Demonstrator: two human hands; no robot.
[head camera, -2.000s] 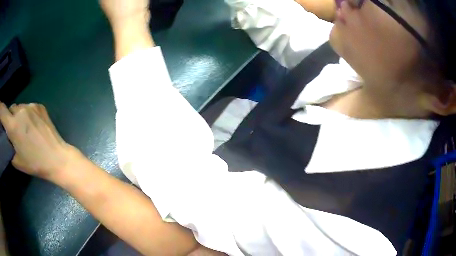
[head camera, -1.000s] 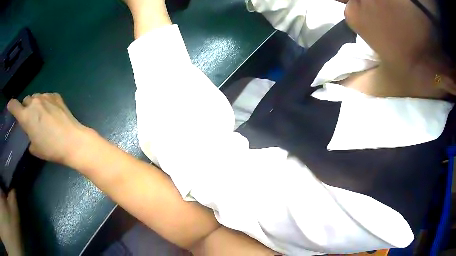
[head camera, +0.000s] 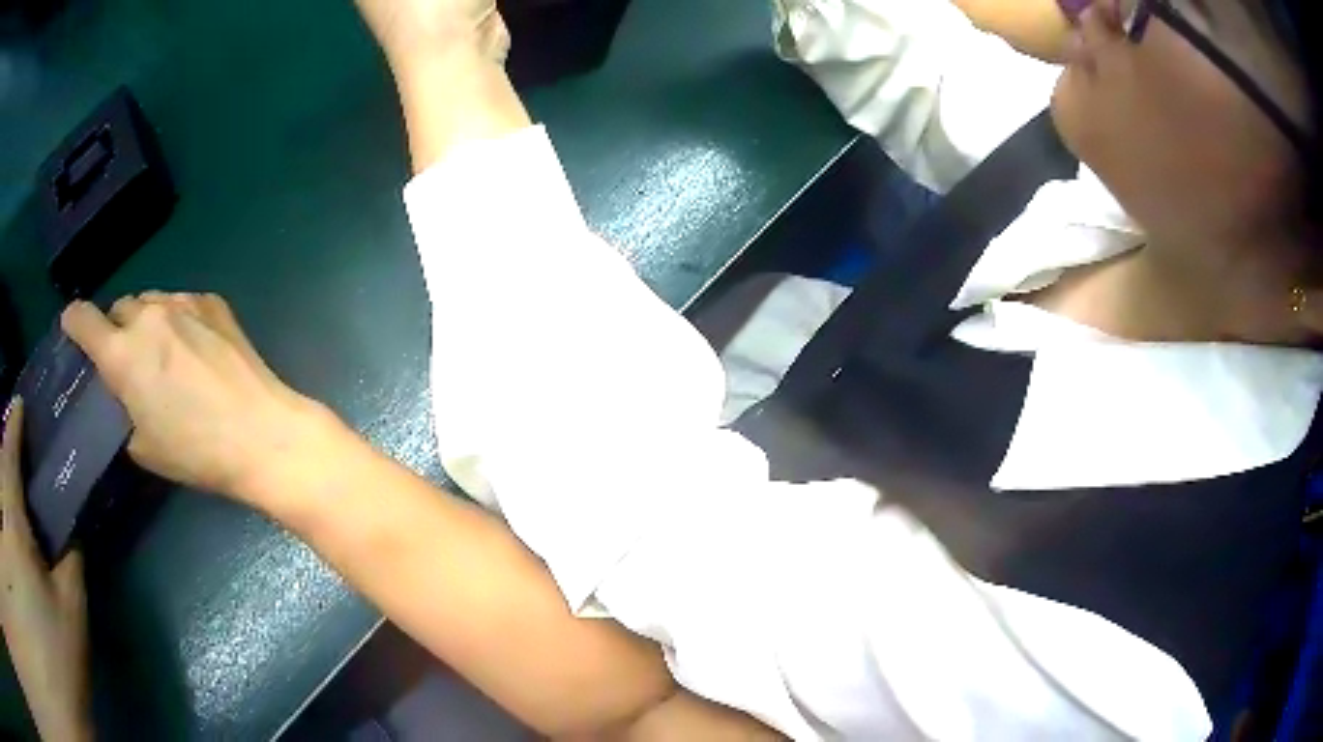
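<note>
A black retail box (head camera: 73, 435) with small pale lettering on its upper panel is at the left edge of the view, tilted. My right hand (head camera: 196, 384) grips its upper right edge with bent fingers. My left hand (head camera: 36, 565) holds its lower left side and is partly cut off by the picture's edge. My hands hide parts of the box. Another black box (head camera: 109, 189) stands just beyond my right hand, with a rounded-square recess in its top. I cannot tell whether a device sits in it.
A person in white sleeves and a dark vest (head camera: 885, 348) sits close on the right. That person's arm (head camera: 464, 102) reaches over the dark green table (head camera: 334, 334), near a dark object (head camera: 566, 36) at the top. The table's pale edge runs diagonally.
The view has shifted, so the box, my hands and the neighbour sit farther right. More of the lettered box and my left hand shows. My right hand keeps its grip.
</note>
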